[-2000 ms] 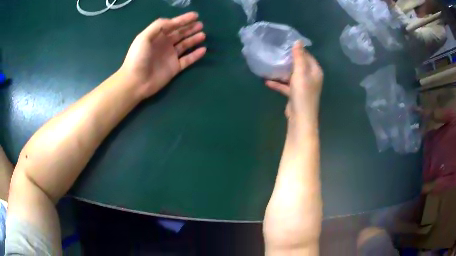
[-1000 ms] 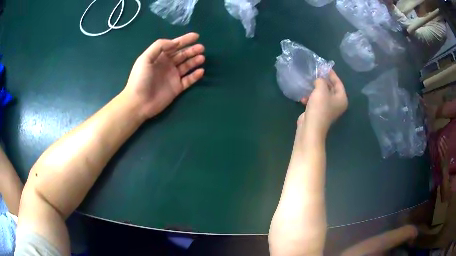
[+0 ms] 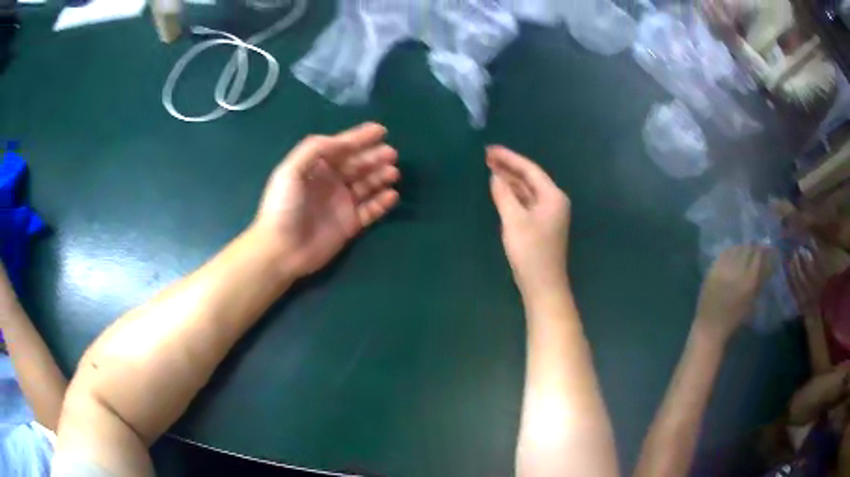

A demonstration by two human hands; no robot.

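Observation:
My left hand [image 3: 326,200] rests on the green table [image 3: 419,307] left of centre, palm turned up and inward, fingers apart and empty. My right hand [image 3: 536,210] is right of centre, fingers curled with thumb and index finger slightly apart, and nothing shows in it. A clear bagged unit [image 3: 676,140] lies to the right of my right hand. Another clear bag [image 3: 461,79] lies just beyond my hands, with its tail pointing towards my right hand. A crumpled clear bag [image 3: 345,56] lies farther left.
A looped white cable [image 3: 233,79] lies far left, near a small beige object [image 3: 167,20]. Blue cloth [image 3: 14,210] is at the left edge. Another person's hand [image 3: 736,279] touches clear bags [image 3: 741,219] at right. More bagged lumps [image 3: 596,26] lie along the far side.
The bagged unit has left my right hand, which has moved left and is now empty. Another person's arm has reached onto the bags at right. The view has shifted, showing more of the far side.

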